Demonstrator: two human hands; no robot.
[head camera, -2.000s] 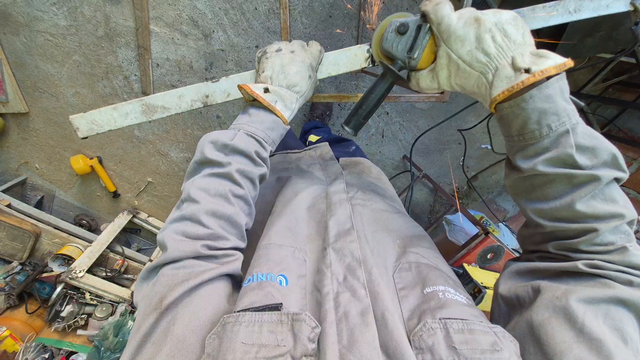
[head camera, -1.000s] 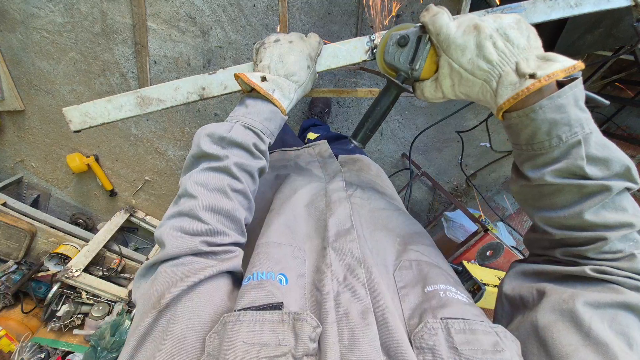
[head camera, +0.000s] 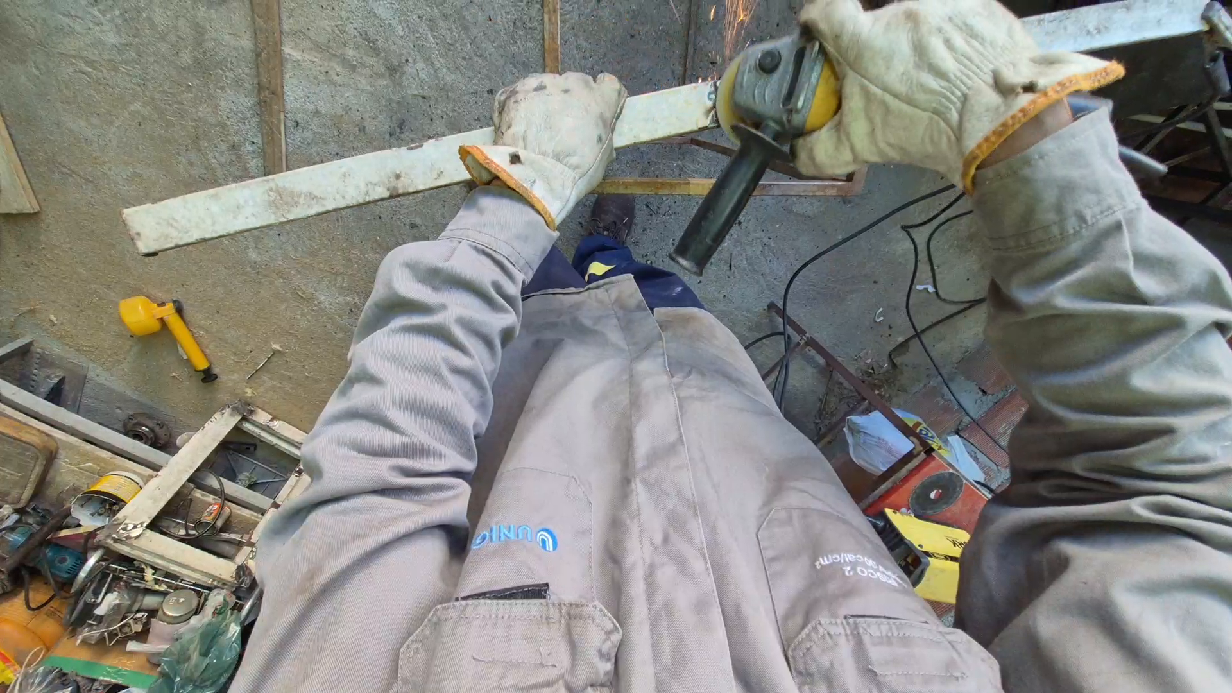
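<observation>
My left hand (head camera: 558, 140), in a pale leather work glove with orange trim, is closed around a long, white-painted flat bar (head camera: 318, 192) with rusty spots. The bar slants up to the right across the view, and its left end is free. In the same kind of glove, my right hand (head camera: 914, 87) grips a yellow and grey angle grinder (head camera: 780, 87). The grinder's black side handle points down and left, with no hand on it. Its disc is hidden behind the head, at the bar. Orange sparks rise above that spot.
Black cables (head camera: 818, 255) lie on the concrete floor at the right. A yellow hand sprayer (head camera: 168, 327) lies at the left. Below it, a cluttered surface holds a white metal frame (head camera: 183, 472) and assorted parts. A red box (head camera: 934, 491) stands at the lower right, and wooden strips (head camera: 269, 87) lie ahead.
Sparks show more strongly than two seconds ago. Since then the grinder has moved slightly right, and the bar's left end has shifted a little left.
</observation>
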